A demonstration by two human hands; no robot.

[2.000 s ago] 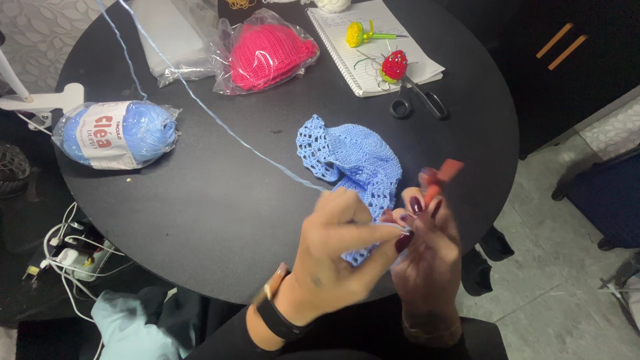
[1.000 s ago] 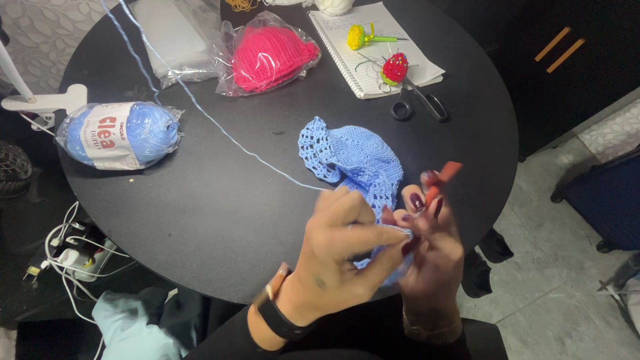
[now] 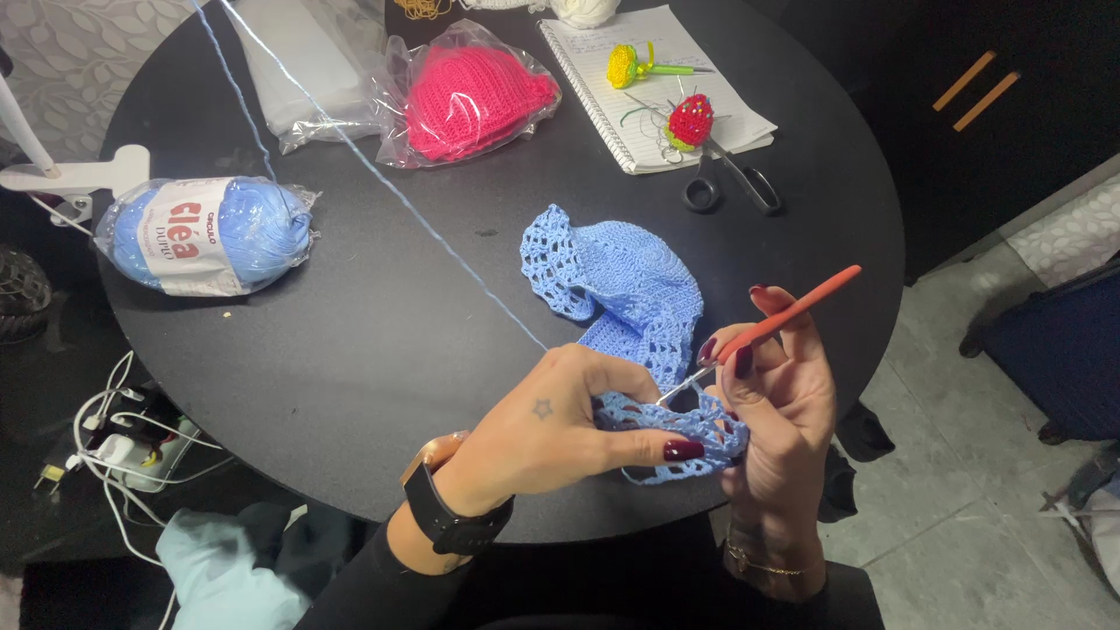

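A blue crocheted piece (image 3: 643,280) with an openwork border lies on the round black table, its near edge lifted between my hands. My left hand (image 3: 560,420) pinches the openwork between thumb and fingers. In my right hand (image 3: 779,394) is a crochet hook (image 3: 787,317) with an orange handle; its metal shaft points down-left into the stitches near my left index finger. Blue yarn (image 3: 437,241) runs from the upper left down to my left hand. The wrapped blue yarn skein (image 3: 206,234) rests at the table's left side.
Toward the back lie a bagged pink crocheted item (image 3: 472,96), clear plastic bags (image 3: 306,70) and a spiral notebook (image 3: 652,149) under a yellow crocheted flower (image 3: 623,66) and a red crocheted strawberry (image 3: 690,121). Black-handled scissors (image 3: 744,179) lie beside it. A white clamp base (image 3: 83,175) grips the left edge.
The openwork at my hands is now spread out more visibly below my left fingers. The hook's metal shaft shows, and its orange handle extends farther up-right than before.
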